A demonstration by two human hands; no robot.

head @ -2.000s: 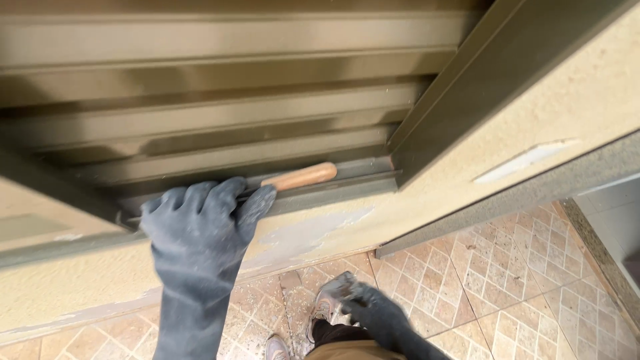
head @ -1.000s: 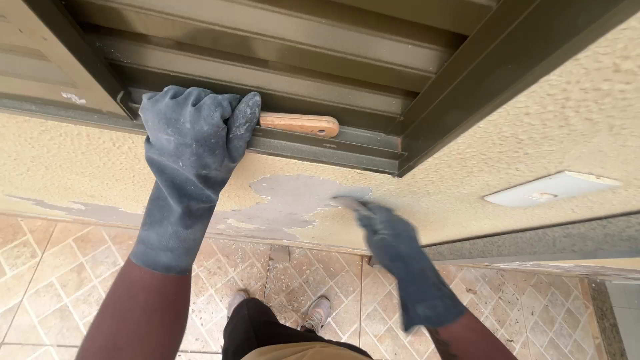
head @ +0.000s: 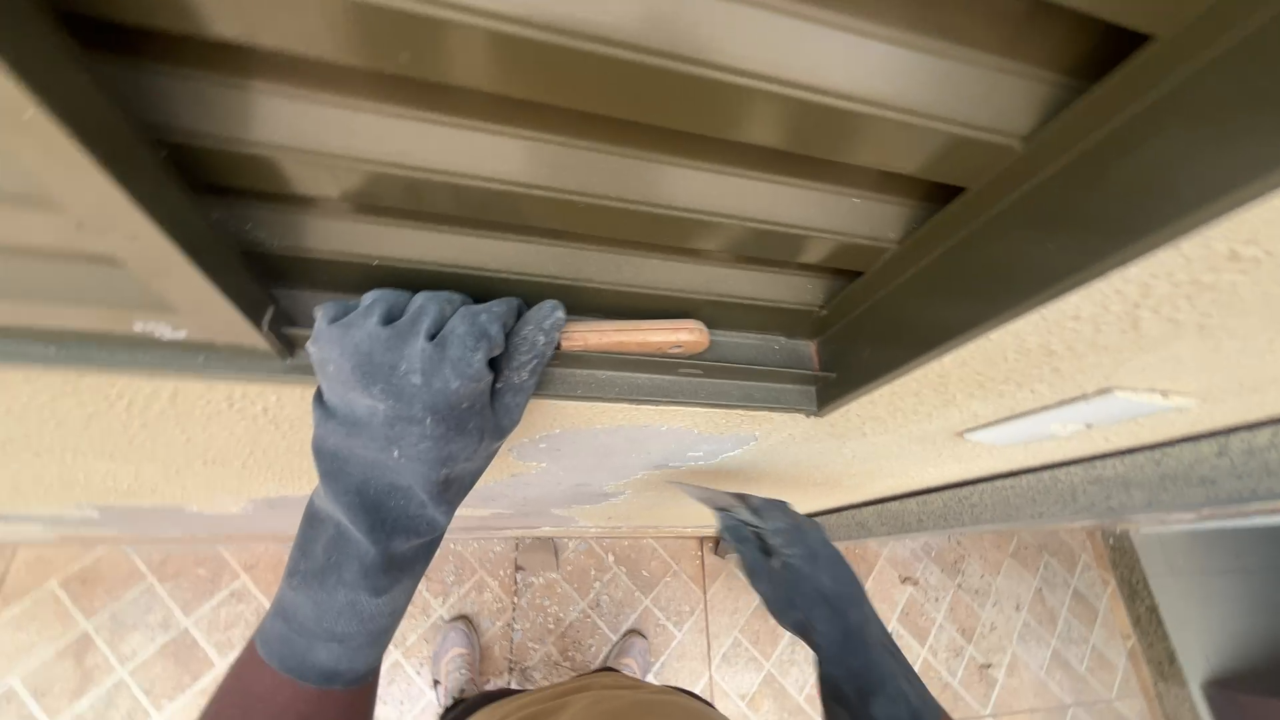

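My left hand (head: 415,370), in a dark rubber glove, is closed over the bottom rail of a brown metal louvered window (head: 720,385). From beside its thumb sticks out a wooden handle (head: 640,338) with a hole near its end; the rest of that tool is hidden under the glove. My right hand (head: 785,545), gloved too and blurred, grips a scraper (head: 705,494) whose thin blade points up and left. The blade is close to the cream textured wall (head: 860,455), right of a grey patch (head: 620,460) where paint has come off. Whether it touches is unclear.
A white rectangular cover plate (head: 1075,417) sits on the wall at the right, above a grey stone edge (head: 1060,485). Paint flakes lie on the tiled floor (head: 140,620), around two shoes (head: 457,655).
My right hand has risen from low by the feet to the wall beside the bare patch, scraper in its grip. My left hand stays at the window rail by the wooden handle.
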